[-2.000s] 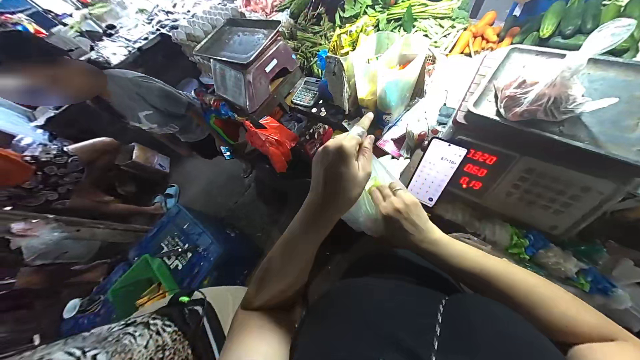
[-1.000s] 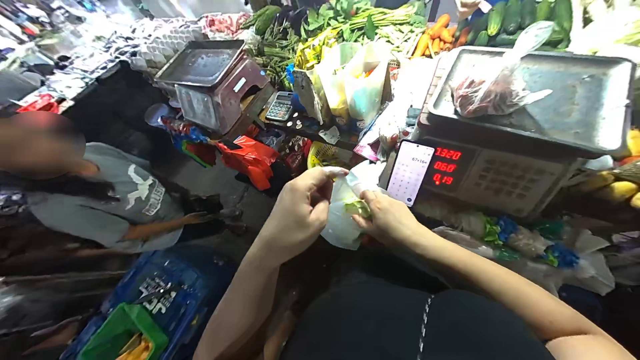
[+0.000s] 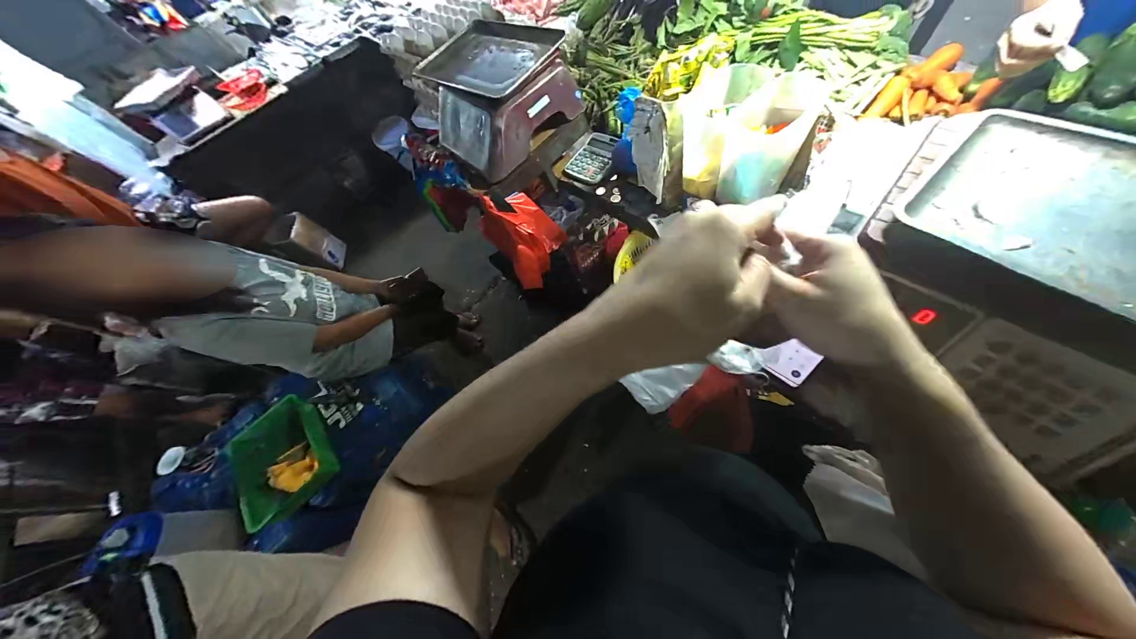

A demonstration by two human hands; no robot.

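My left hand [image 3: 701, 266] and my right hand [image 3: 825, 288] meet at the middle right, fingers closed on the gathered top of a clear plastic bag [image 3: 787, 251]. Part of a pale plastic bag [image 3: 661, 383] hangs below them; how the pieces join is hidden behind my hands. A phone [image 3: 792, 362] shows partly beneath my right hand. Right of my hands is a digital scale with a bare metal tray [image 3: 1047, 200] and a lit red display [image 3: 924, 316].
Behind stand a second scale [image 3: 493, 58], a calculator [image 3: 592, 158], upright plastic bags [image 3: 750, 133], carrots [image 3: 923, 84] and green stalks. A person in a grey shirt [image 3: 293, 293] is at the left, near a green basket [image 3: 282, 461]. Another person's hand [image 3: 1038, 40] is at the top right.
The clear bag that lay on the right scale's tray is gone from it, and the red display has changed. My hands are higher against the scene. Another person's hand has appeared at the top right.
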